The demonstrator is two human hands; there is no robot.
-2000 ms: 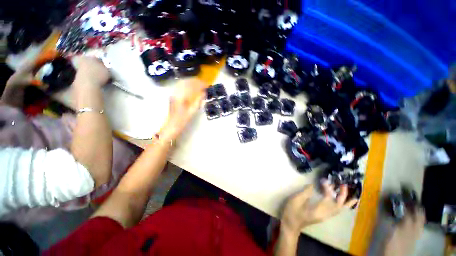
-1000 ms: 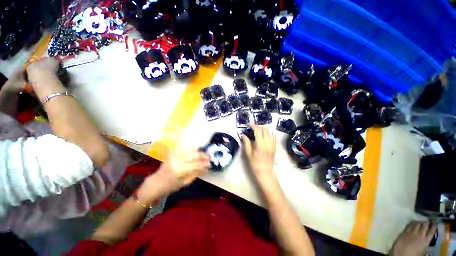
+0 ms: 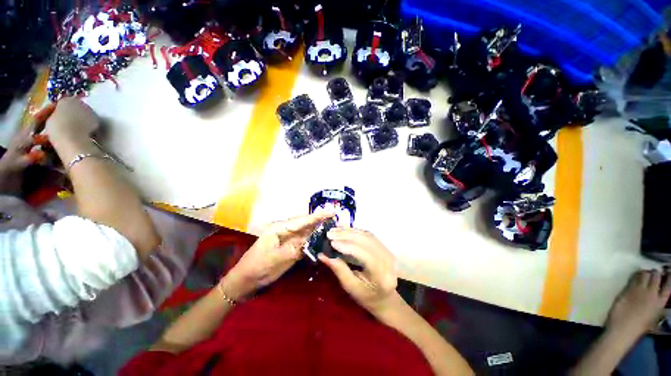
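Note:
A black camera housing (image 3: 332, 200) with a pale ring inside stands at the table's front edge, just beyond my hands. My left hand (image 3: 274, 254) and my right hand (image 3: 362, 266) meet there, fingertips together on a small dark camera module (image 3: 318, 241) with a pale edge. Fingers partly hide the module and the housing's near side. I cannot tell whether a wire is pinched between the fingertips. Loose camera modules (image 3: 349, 145) lie clustered in the middle of the table.
Housings with pale rings (image 3: 243, 71) stand along the back left. Housings with boards attached (image 3: 521, 219) are grouped at right. A blue bin (image 3: 544, 29) is at the back. Wired ring boards (image 3: 99, 37) lie far left. A neighbour's arm (image 3: 110, 198) is at left, another's hand (image 3: 638, 305) at right.
My left hand has come from the back-left, and my right hand has taken a module from the cluster. Both now meet over it at the front edge, beside the housing brought there.

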